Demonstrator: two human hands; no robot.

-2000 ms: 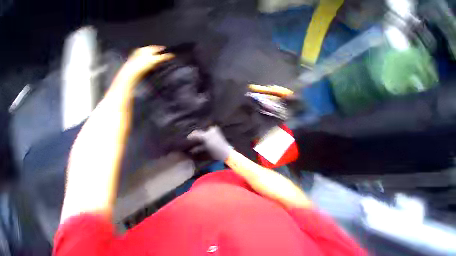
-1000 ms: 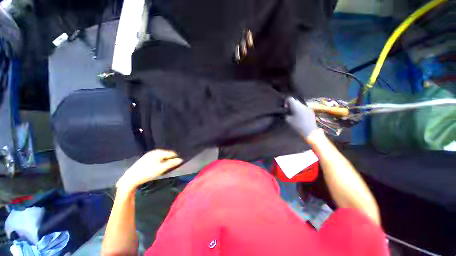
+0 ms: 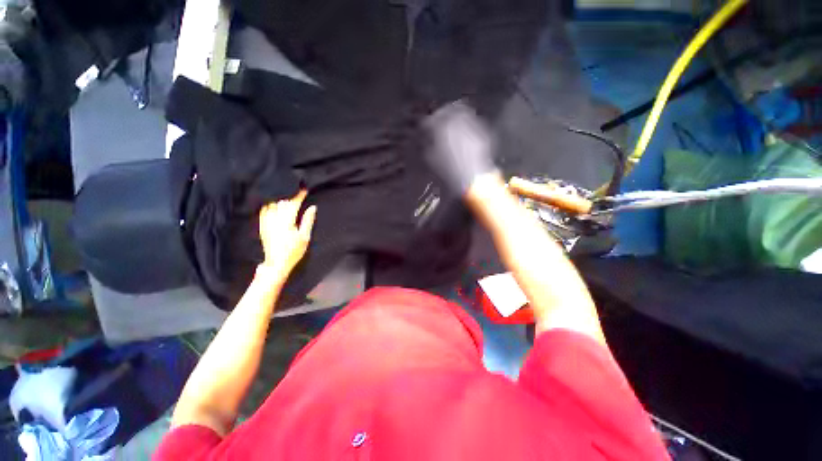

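The black coat (image 3: 360,216) lies bunched and folded over the dark padded pressing board (image 3: 126,225), whose rounded end shows at the left. Small shiny buttons show on the cloth at its middle. My bare left hand (image 3: 287,231) is on the cloth, its fingertips at a fold. My gloved right hand (image 3: 460,149) is blurred, over the cloth right of the middle; its fingers are not clear. The steam iron (image 3: 554,200) with its orange-yellow handle is parked to the right, with no hand on it.
A whitish hose (image 3: 712,194) runs right from the iron. A yellow hose (image 3: 676,81) curves at the upper right. A red item with white paper (image 3: 505,297) is at the near edge. A white bar (image 3: 198,54) is at the upper left. Green bags (image 3: 721,198) lie at the right, piled clothes (image 3: 90,387) lower left.
My right hand has moved left and away from me, off the cloth's right end near the iron. My left hand has moved up onto the cloth. The cloth's left part is more bunched.
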